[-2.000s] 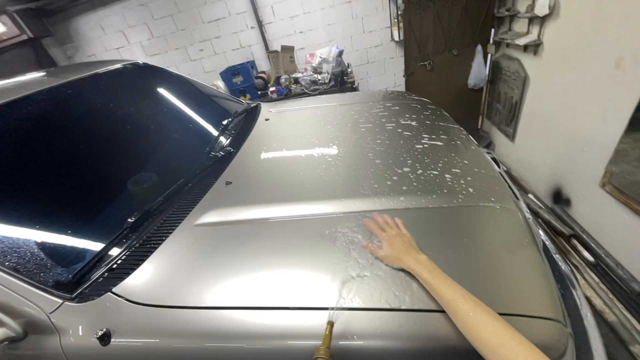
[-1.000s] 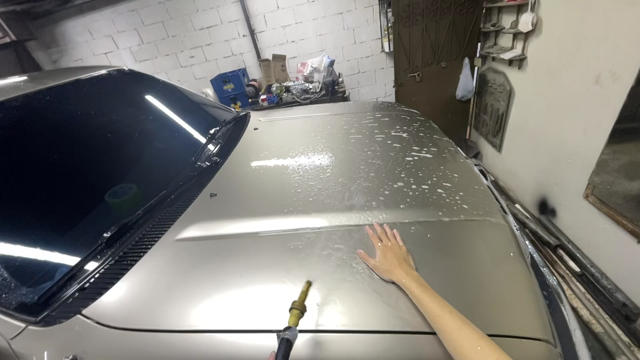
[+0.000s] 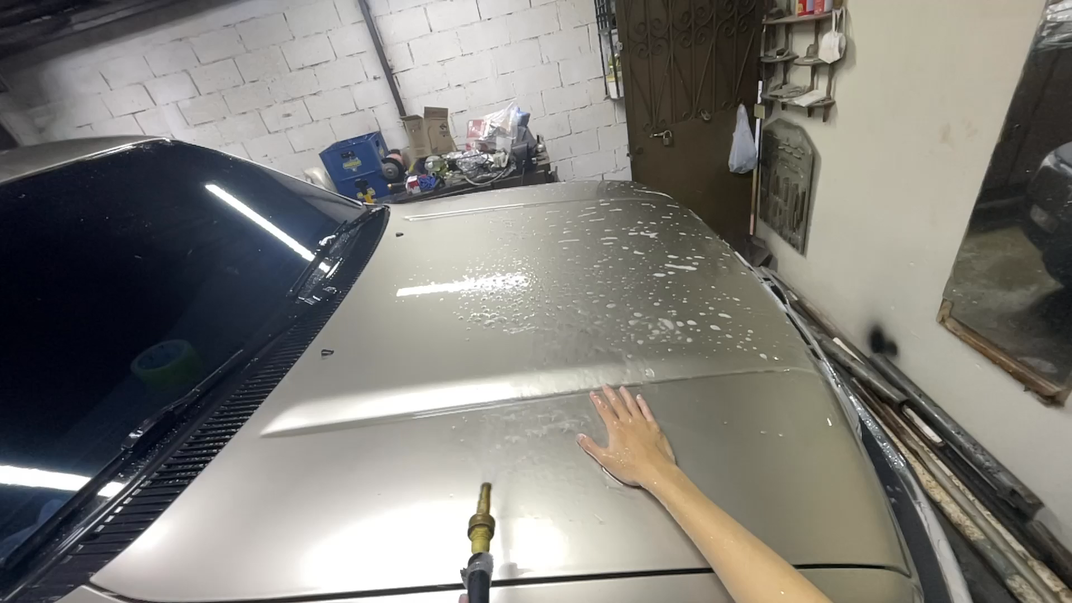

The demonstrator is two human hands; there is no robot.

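Observation:
My right hand [image 3: 630, 440] lies palm down with spread fingers on the wet, champagne-coloured car hood [image 3: 469, 352], its fingertips at the raised crease. Below and left of it, a brass hose nozzle [image 3: 481, 515] on a black hose [image 3: 478, 578] points up over the hood, with water spreading ahead of its tip. Only a sliver of my left hand [image 3: 463, 598] shows beside the hose at the bottom edge; its grip is mostly hidden. Drops and pale foam spots dot the far half of the hood.
The dark windshield [image 3: 167, 318] and wiper [image 3: 180, 410] lie left. Behind the hood, a blue crate [image 3: 353, 163] and cardboard box [image 3: 429, 132] stand by a white block wall. Long pipes and bars [image 3: 946, 444] lie along the right wall, below a framed mirror [image 3: 1017, 243].
The nozzle has come further into view over the hood than two seconds ago. My right hand stays flat on the hood, now near the crease. Water drops have spread around the light's reflection.

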